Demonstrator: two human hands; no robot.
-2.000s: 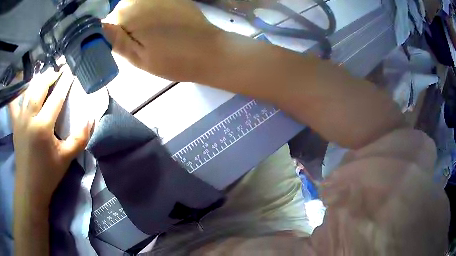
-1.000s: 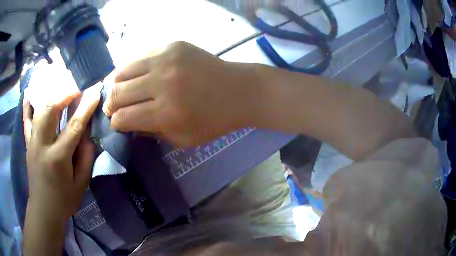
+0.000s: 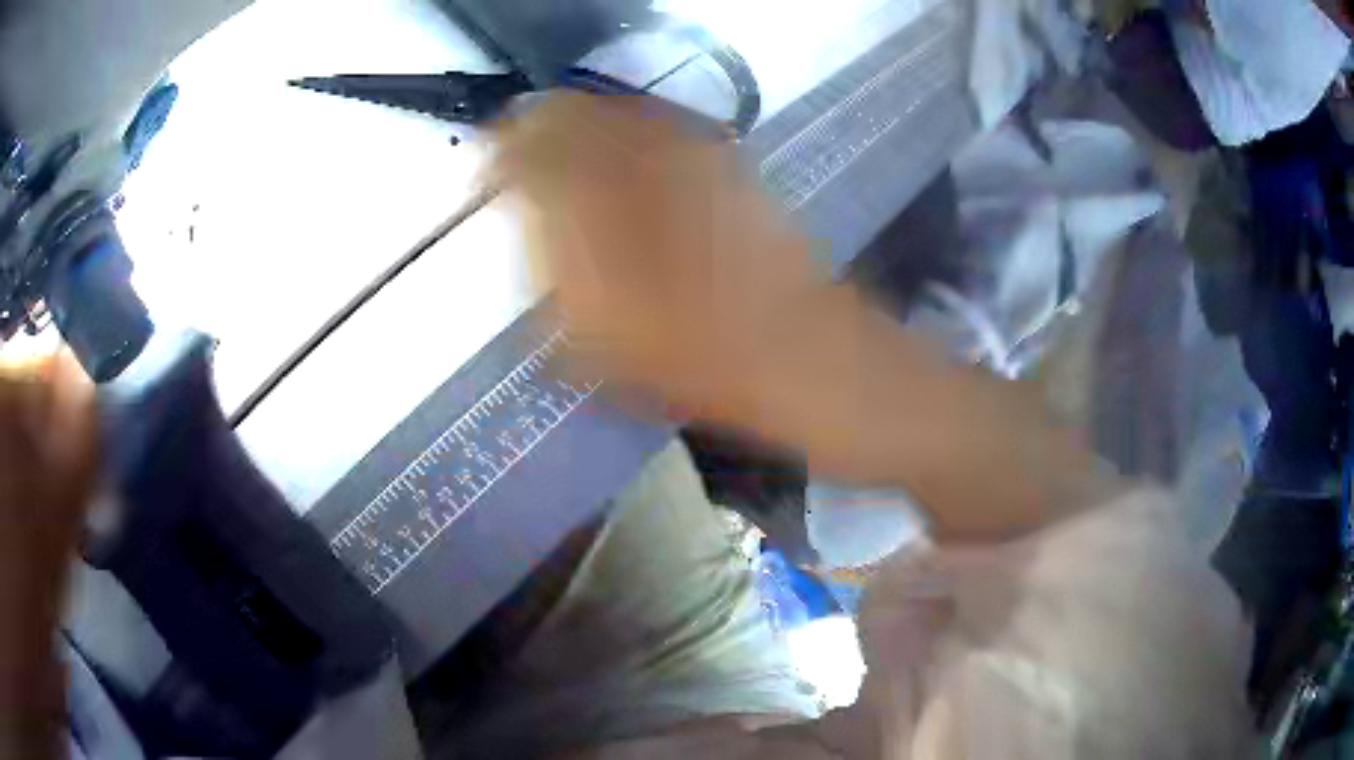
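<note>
The scissors [image 3: 423, 97] lie on the white machine bed [image 3: 342, 223], dark blades pointing left and a loop handle showing behind my right hand. My right hand [image 3: 631, 223] is blurred and over the handle side; its fingertips are unclear, so I cannot tell if it grips them. My left hand [image 3: 45, 460] is blurred, cut off by the left edge, beside the dark garment panel [image 3: 223, 520]. The panel hangs over the front table edge below the grey-blue knob [image 3: 101, 305]. The needle is not clearly visible.
The printed ruler scale [image 3: 460, 460] runs along the grey front edge. Machine parts [image 3: 52, 208] stand at the far left. Pale and dark fabric pieces [image 3: 1025, 208] hang at the right. The wearer's lap [image 3: 653, 594] is below the table.
My right hand has left the cloth near the knob and moved right to the scissors. The view has shifted right, so the machine and left hand sit nearer the left edge.
</note>
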